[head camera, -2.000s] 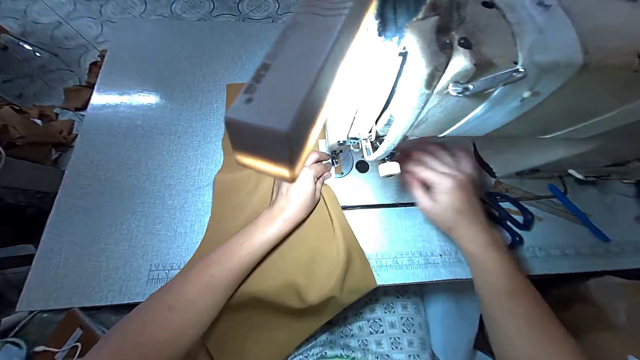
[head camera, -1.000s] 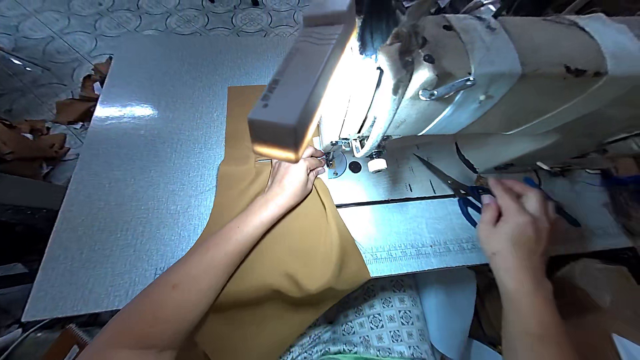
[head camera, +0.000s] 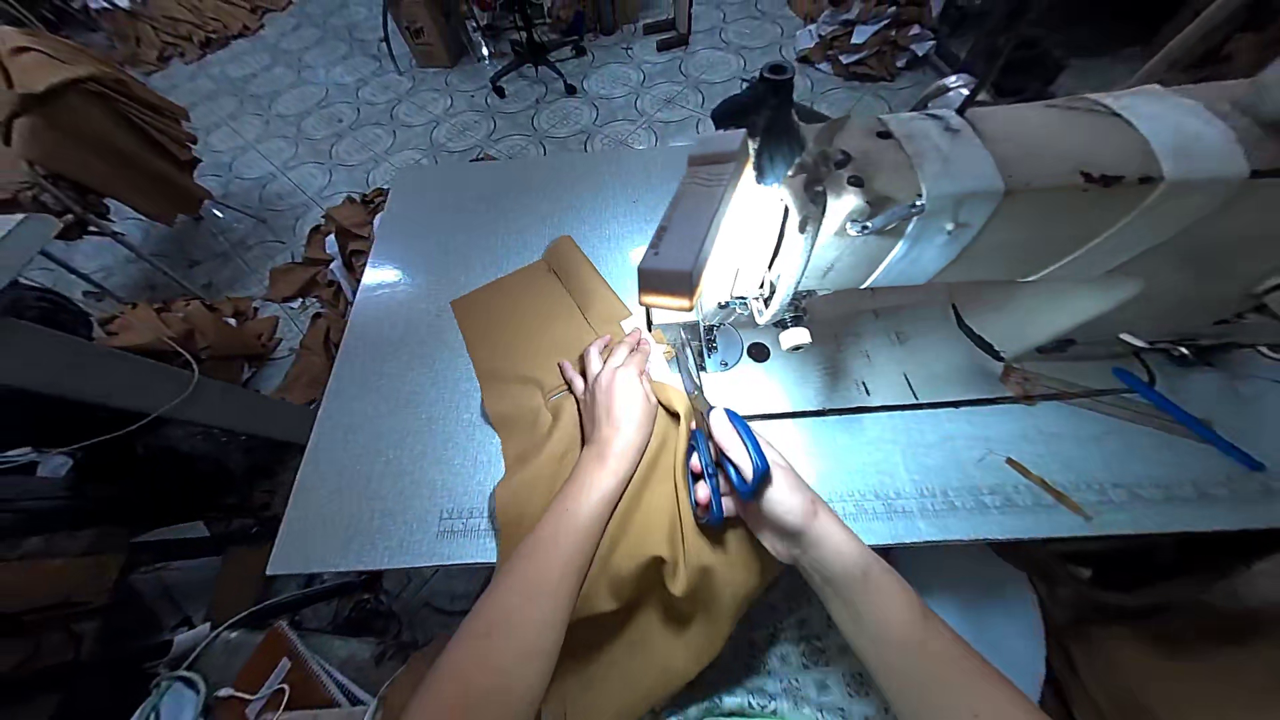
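A mustard-brown fabric piece (head camera: 520, 370) lies on the sewing table and hangs over its front edge. My left hand (head camera: 613, 395) presses on it with fingers spread, left of the sewing machine's needle area (head camera: 715, 340). In my right hand (head camera: 765, 490) are blue-handled scissors (head camera: 745, 455), their blades pointing away from me, near the fabric's right edge and a small white piece (head camera: 650, 350) beside my left fingertips. Whether the blades are cutting cannot be told.
The sewing machine's arm (head camera: 1050, 190) spans the right side, with a lamp (head camera: 690, 230) at its head. A blue tool (head camera: 1188, 418) and a thin yellowish tool (head camera: 1047, 488) lie on the right of the table (head camera: 400, 450). Brown cloth scraps (head camera: 320, 350) lie beyond its left edge.
My right hand has brought the scissors from the right of the table to the fabric beside the needle area. The fabric has shifted left, away from the needle. The view has moved.
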